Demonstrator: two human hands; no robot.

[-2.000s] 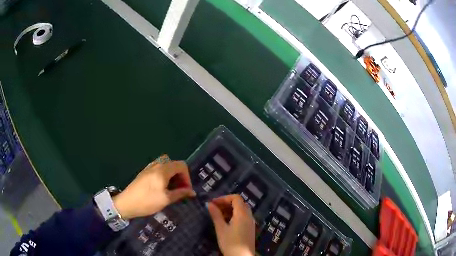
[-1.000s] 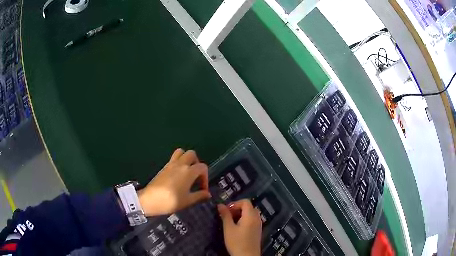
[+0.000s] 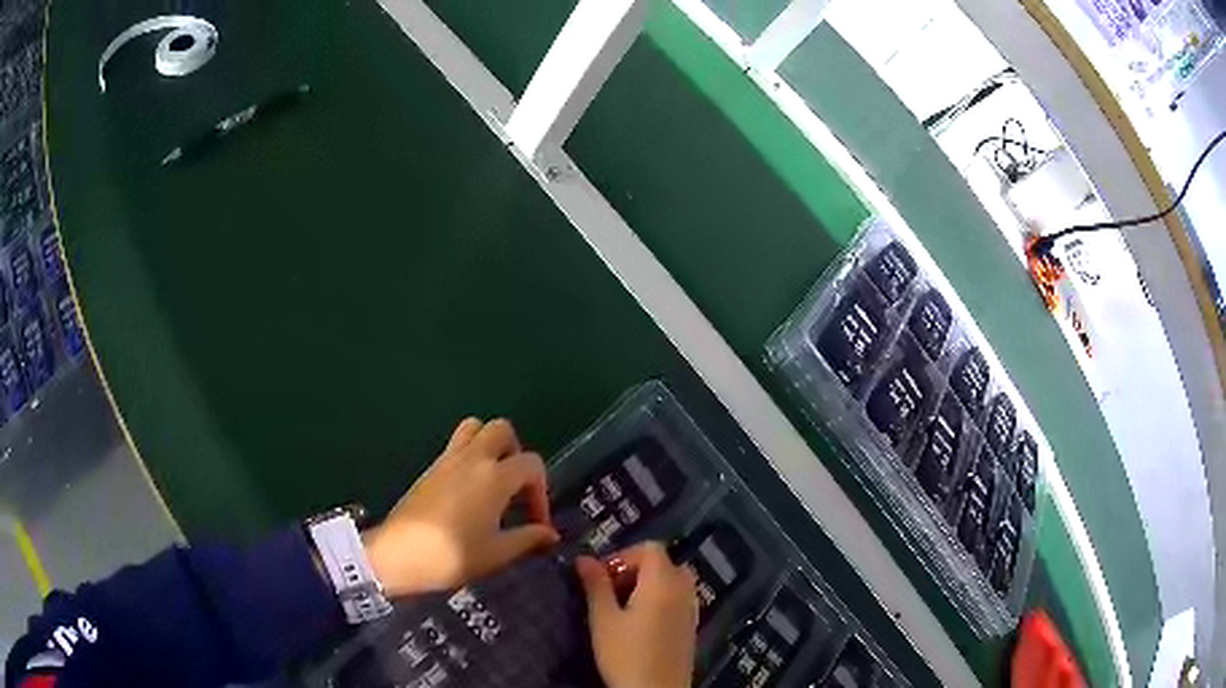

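Note:
A dark translucent liner sheet (image 3: 531,612) with a faint dot grid lies over the near part of a clear blister tray (image 3: 733,473) of black phone housings (image 3: 629,491). My left hand (image 3: 471,518), with a white-strapped watch on its wrist, pinches at the sheet's upper corner. My right hand (image 3: 643,612) pinches at the same corner, just right of the left fingertips. The fingertips nearly touch. No pad can be made out between them. The lower edge of the picture cuts off the tray, and the sheet hides some housings.
A pale metal rail (image 3: 679,307) with an upright post runs behind the tray. Beyond it stands a stack of clear trays with housings (image 3: 928,444). A red box (image 3: 1046,655) is cut off at lower right. A white tape roll (image 3: 186,49) and a black pen (image 3: 235,121) lie at upper left.
The view has turned and shifted since the oldest frame, so less of the red box shows. Both hands stay pinched together at the sheet's corner, with only small finger movement.

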